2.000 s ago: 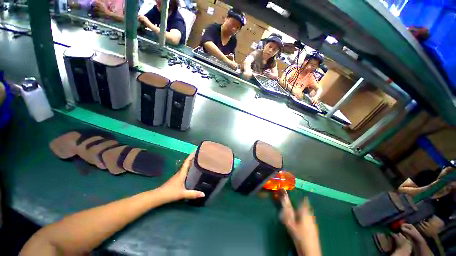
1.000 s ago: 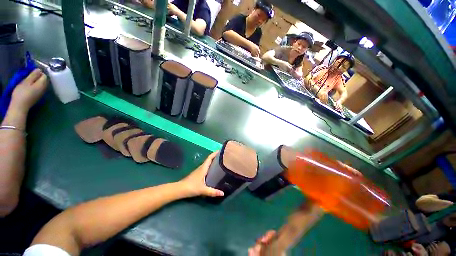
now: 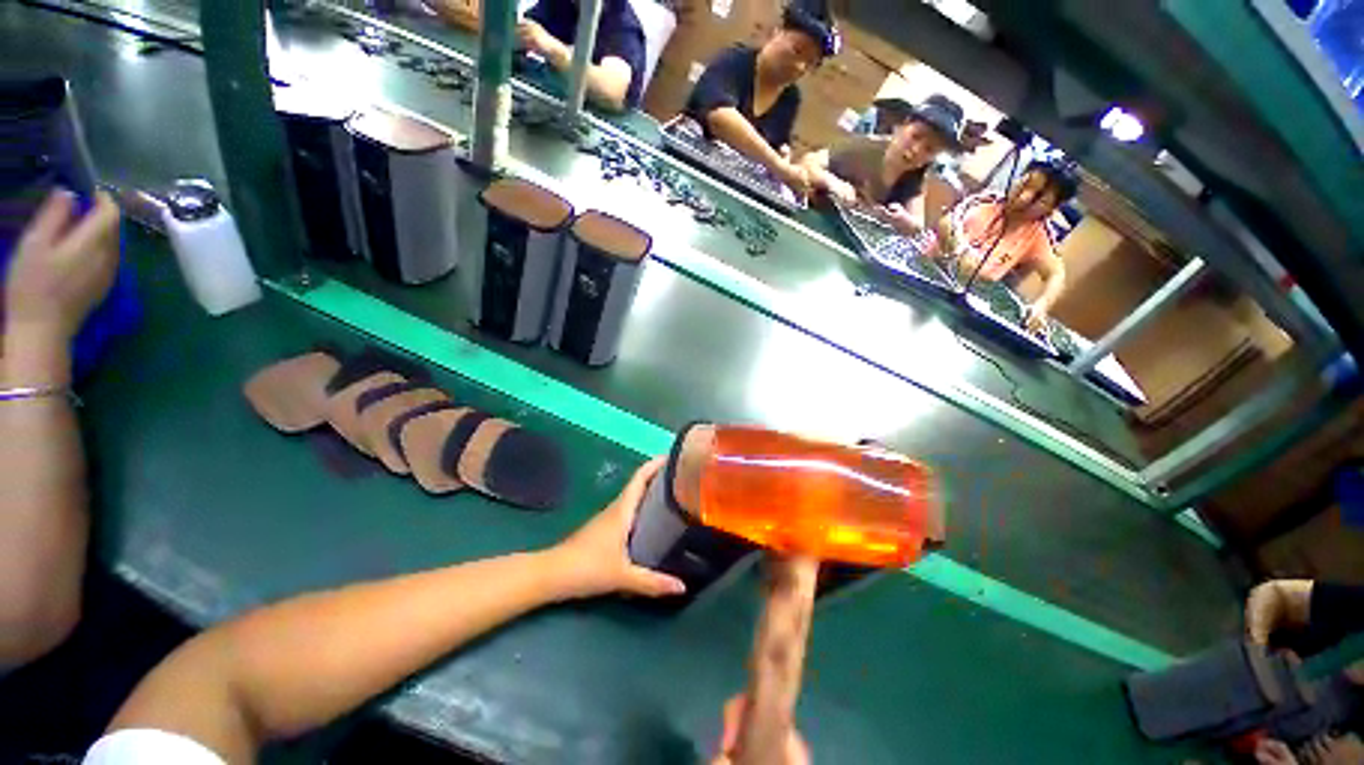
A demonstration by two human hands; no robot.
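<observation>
My left hand (image 3: 610, 541) grips the side of a dark grey speaker cabinet (image 3: 667, 526) standing on the green bench. A brown wood-grain panel (image 3: 691, 466) covers its top, partly hidden by the mallet. My right hand (image 3: 766, 735), cut off by the bottom edge, holds the pale wooden handle of the mallet (image 3: 815, 496). Its translucent orange head is over the right part of the cabinet top; whether it touches cannot be told. The second cabinet behind the mallet is almost wholly hidden. Loose brown and black panels (image 3: 426, 434) lie fanned on the bench at left.
Cabinets with brown tops (image 3: 601, 284) stand on the dark conveyor belt (image 3: 703, 351) beyond the green rail (image 3: 449, 347). A white bottle (image 3: 210, 254) stands by the left post (image 3: 247, 135). A neighbour's arm (image 3: 38, 448) and blue cloth are at left. Grey cabinets (image 3: 1204, 691) and hands are at far right.
The mallet was raised large and blurred at the right; its head has moved left over the held cabinet. My left hand keeps its grip. The neighbour's hand at left has shifted.
</observation>
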